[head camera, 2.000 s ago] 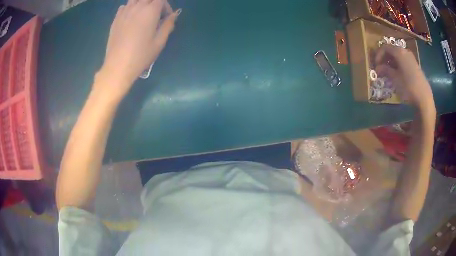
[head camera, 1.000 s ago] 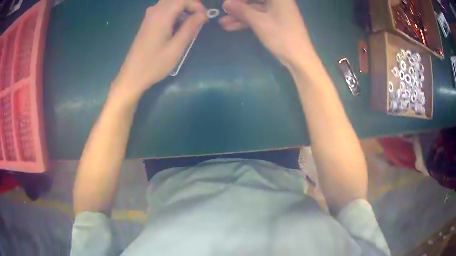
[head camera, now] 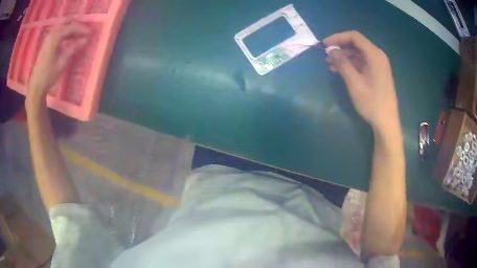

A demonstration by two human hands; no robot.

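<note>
A pale housing frame (head camera: 301,44) with a large rectangular window lies on the green bench, a green circuit board (head camera: 273,60) below the window. A thin reddish wire runs from the frame's right end to my right fingertips. My right hand (head camera: 361,70) pinches a small white ring (head camera: 332,49) beside the frame; the wire end is at the same fingertips. My left hand (head camera: 55,60) is over the pink parts tray (head camera: 93,99), fingers bent down into a compartment. Whether it holds a small part cannot be seen.
The ring box (head camera: 449,170) with white rings stands at the far right. A shiny silver plate (head camera: 423,139) and a copper-orange plate (head camera: 440,127) lie left of it. A pale strip (head camera: 426,22) runs along the far side. The bench's near edge crosses below my arms.
My left hand has left the frame and moved left to the pink tray. My right hand has come from the ring box to the frame's right end. The view has turned left.
</note>
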